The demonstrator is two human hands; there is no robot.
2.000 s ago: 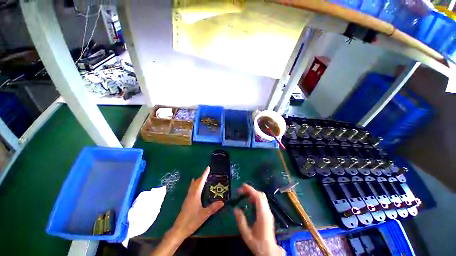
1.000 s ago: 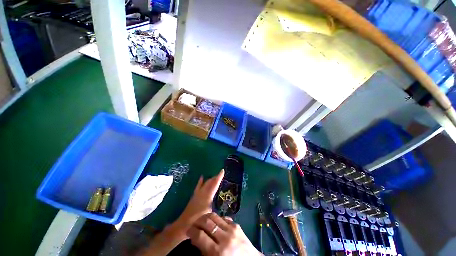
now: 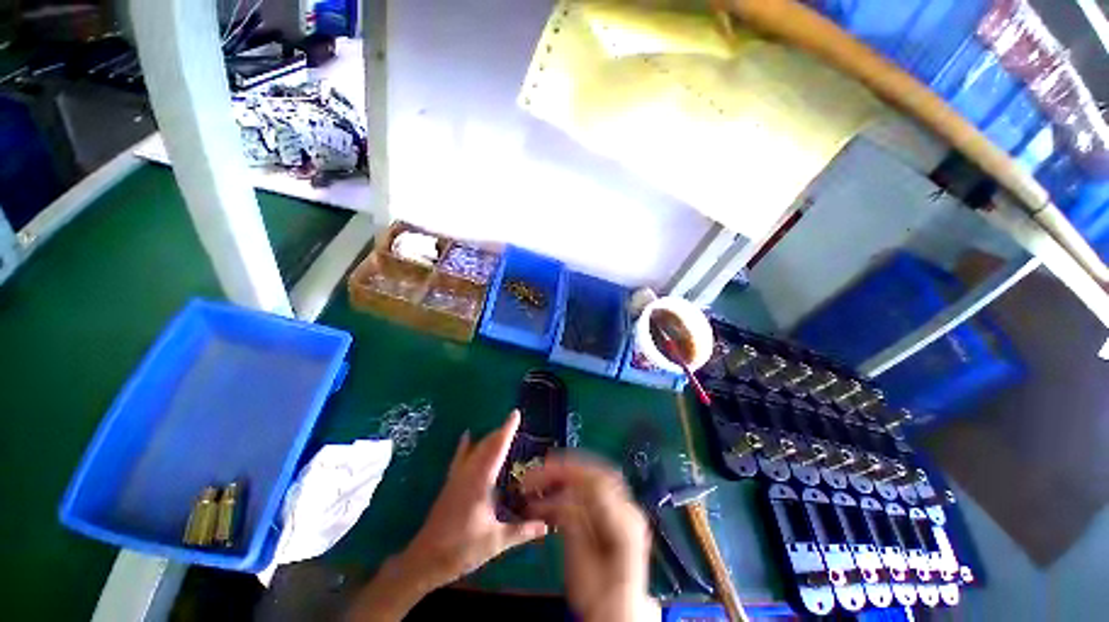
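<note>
A long black lock housing [image 3: 542, 399] lies on the green mat in front of me, its far end showing. A brass part is seated in its near end, mostly hidden by my right hand. My left hand [image 3: 460, 516] is at the housing's left side and near end, thumb and fingers around it. My right hand [image 3: 596, 522] is blurred, over the housing's near right side, fingers at the brass part. I cannot tell if it holds anything.
A blue tray [image 3: 201, 413] with brass cylinders and a white cloth [image 3: 328, 498] are left. Divided box [image 3: 407, 301], blue bins [image 3: 523, 298] and grease tub [image 3: 673, 337] stand behind. Pliers, a hammer [image 3: 711, 547] and rows of black housings [image 3: 839, 535] are right.
My right hand has risen from the housing's near end to over its right side. The left hand stays on the housing. The whole view has shifted and turned.
</note>
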